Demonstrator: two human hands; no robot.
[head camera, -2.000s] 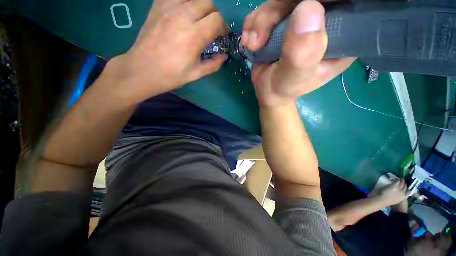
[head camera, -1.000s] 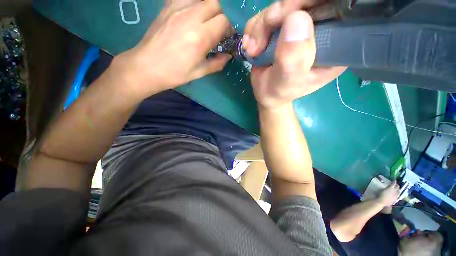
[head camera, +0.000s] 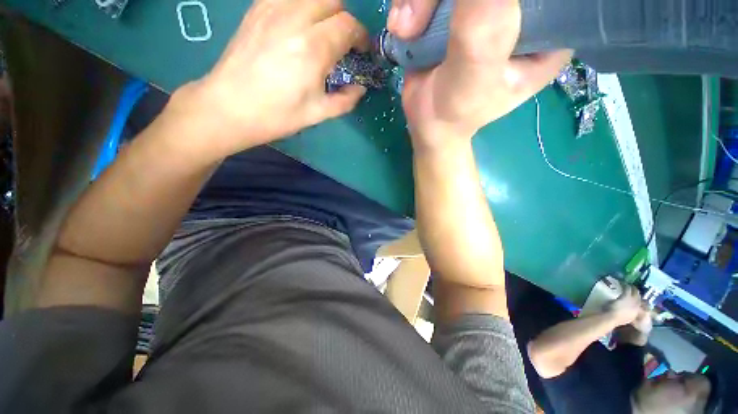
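My left hand (head camera: 275, 77) pinches a small dark, silvery circuit board module (head camera: 349, 73) between thumb and fingers above the green bench. The fingertips hide part of it. My right hand (head camera: 465, 69) is wrapped around a thick grey electric screwdriver (head camera: 607, 32), which runs out past the top right of the view. The screwdriver's nose points left, at the module's upper right end. Whether the tip touches the module cannot be told. Tiny pale specks (head camera: 387, 129) lie on the bench below the nose.
A whitish rectangular frame (head camera: 193, 22) lies at upper left, with dark modules at the top edge. More modules (head camera: 584, 97) and a white wire (head camera: 558, 168) lie right. A pale rail (head camera: 627, 141) bounds the bench. An open carton (head camera: 407, 283) is by my lap. Another person's arms (head camera: 578, 335) are at lower right.
The screwdriver and my right hand have moved up a little, showing more of the module's right end. Modules on the right are now less covered. My left hand still holds its module.
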